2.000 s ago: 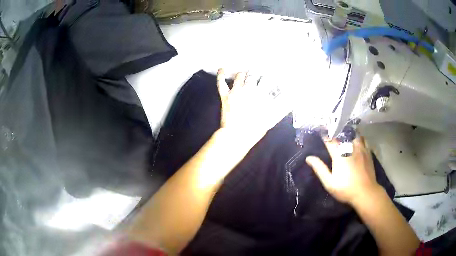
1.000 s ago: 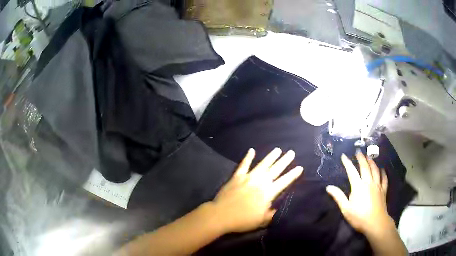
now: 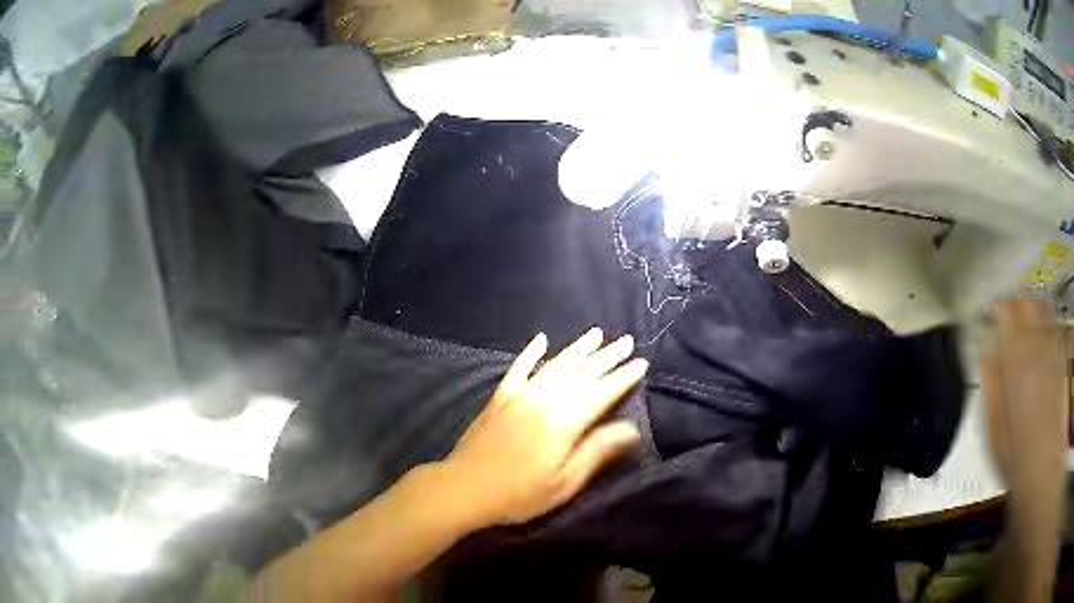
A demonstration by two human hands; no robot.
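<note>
A dark garment panel (image 3: 483, 236) lies flat on the machine table, with pale stitch lines and loose thread tails (image 3: 657, 295) near the needle area. Its right part runs under the sewing machine (image 3: 895, 141). My left hand (image 3: 554, 430) lies on the panel, fingers spread, holding nothing. My right hand (image 3: 1022, 342) is off the cloth at the far right, blurred, beside the machine; its fingers are unclear. The lamp glare hides part of the needle. The small pale tension dial (image 3: 773, 256) shows beside it.
A grey-black heap of garment pieces (image 3: 189, 224) lies to the left. A brown board (image 3: 436, 21) is behind the table. A blue tube (image 3: 824, 30) runs along the machine top, with a control panel (image 3: 1039, 71) at the upper right. The table's ruler-marked edge (image 3: 942, 501) shows at lower right.
My right hand has left the cloth by the needle and moved to the far right. My left hand stays on the panel. The view has shifted, showing more of the machine's right side.
</note>
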